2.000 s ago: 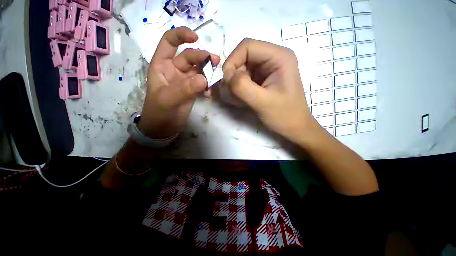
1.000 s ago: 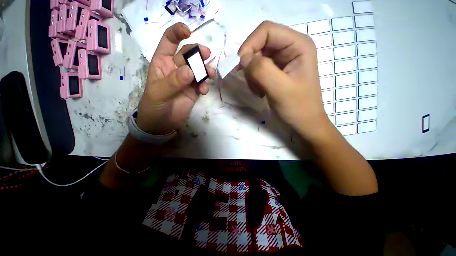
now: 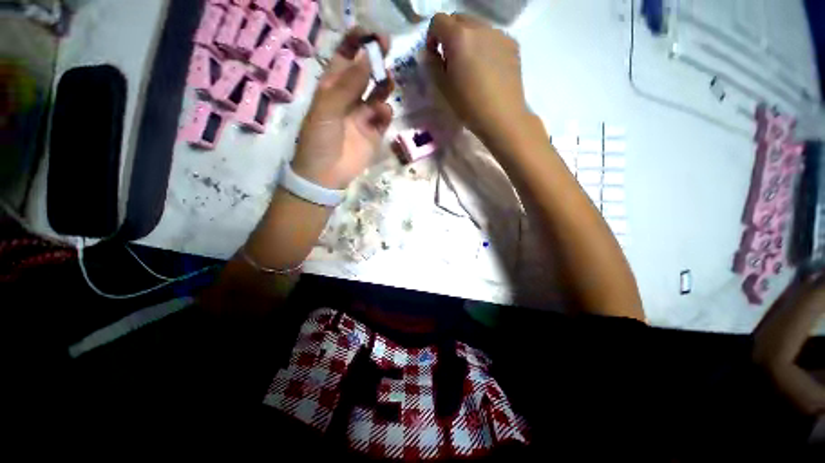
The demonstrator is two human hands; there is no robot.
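My left hand (image 3: pixel 344 127) is raised at the upper middle and holds a white screen window with a dark border (image 3: pixel 375 61) between thumb and fingers. My right hand (image 3: pixel 478 74) is to its right, near the top edge, with the fingers curled in; whether it holds anything is hidden. A pink unit with a dark screen (image 3: pixel 417 142) lies just below and between the hands. Blue film scraps (image 3: pixel 407 65) show between the hands, partly covered and blurred.
Pink units (image 3: pixel 257 54) cluster at the upper left beside a black oblong device (image 3: pixel 88 154). Laid-out windows (image 3: pixel 602 172) lie behind my right forearm. A lone window (image 3: pixel 685 282) is at right. Pink rows (image 3: pixel 767 203) and another person's arm (image 3: pixel 796 330) are at far right.
The view has shifted to the right. Both hands have moved towards the far side, apart. The window stays in my left hand. The white liner seen in my right hand no longer shows.
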